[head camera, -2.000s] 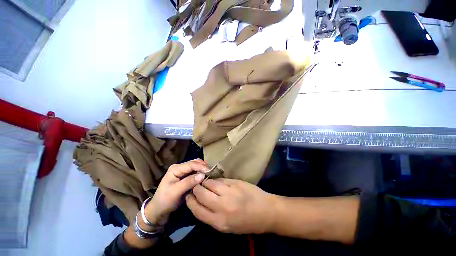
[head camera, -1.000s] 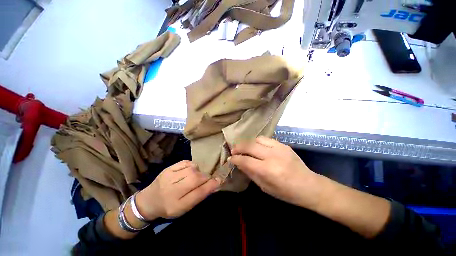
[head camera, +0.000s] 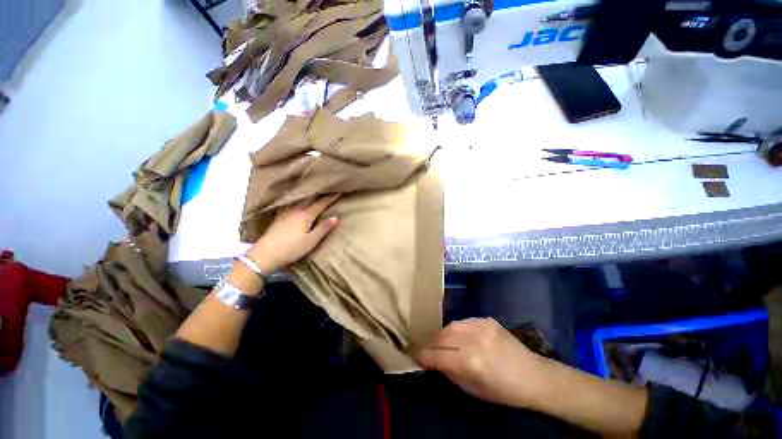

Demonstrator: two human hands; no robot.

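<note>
A khaki-brown garment panel (head camera: 364,231) lies bunched on the table and hangs over its front edge. A long narrow band (head camera: 428,249) runs flat along its right edge, up to the lit spot under the needle of the sewing machine (head camera: 532,34). My left hand (head camera: 296,233) lies spread, palm down, on the panel left of the band. My right hand (head camera: 476,356) pinches the lower end of the band and panel below the table edge. The fingertips are partly hidden by cloth.
Cut strips (head camera: 300,43) lie tangled at the back left. Heaped khaki cloth (head camera: 116,317) hangs off the left edge. Right of the needle are snips (head camera: 600,158), a phone (head camera: 580,92) and two swatches (head camera: 710,171). A blue crate (head camera: 686,326) stands below right, a red pipe (head camera: 26,300) at left.
The view has shifted right. My left hand has moved up from the lower cloth end onto the panel. My right hand has moved down to the band's lower corner. The band is now straight and flat.
</note>
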